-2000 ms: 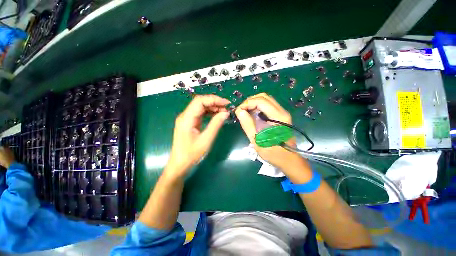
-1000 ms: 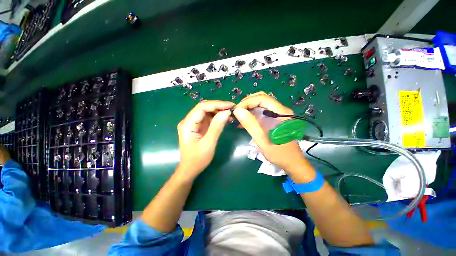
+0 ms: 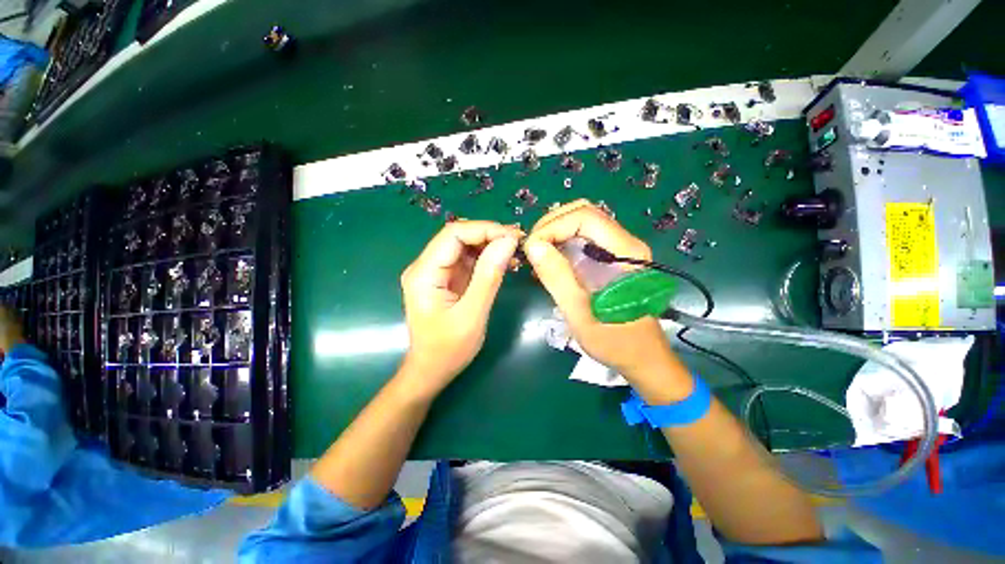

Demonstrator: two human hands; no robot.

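My left hand [image 3: 452, 297] pinches a small dark component [image 3: 517, 251] between thumb and fingertips at the centre. My right hand [image 3: 595, 286] holds the dispensing syringe [image 3: 590, 268] like a pen. Most of its barrel is hidden by the hand. Its green adapter cap [image 3: 635, 297] faces me, with the clear air hose [image 3: 793, 333] looping right. A thin black cable [image 3: 650, 264] runs beside it. The fingertips of both hands nearly meet, and the syringe's tip is too small to make out. A blue wrist strap [image 3: 674, 410] is on my right wrist.
Many small components [image 3: 650, 174] lie on the green mat and the white strip [image 3: 342, 176]. Black blister trays [image 3: 276, 331] stand left, beside another person's blue sleeve [image 3: 66, 441]. A grey controller box [image 3: 865, 231] stands right. White paper [image 3: 595, 369] lies under my right wrist.
Over the last two seconds my right hand and the green cap have shifted slightly right, and the hose loop has swung outward. My left hand has moved slightly right and still pinches a component.
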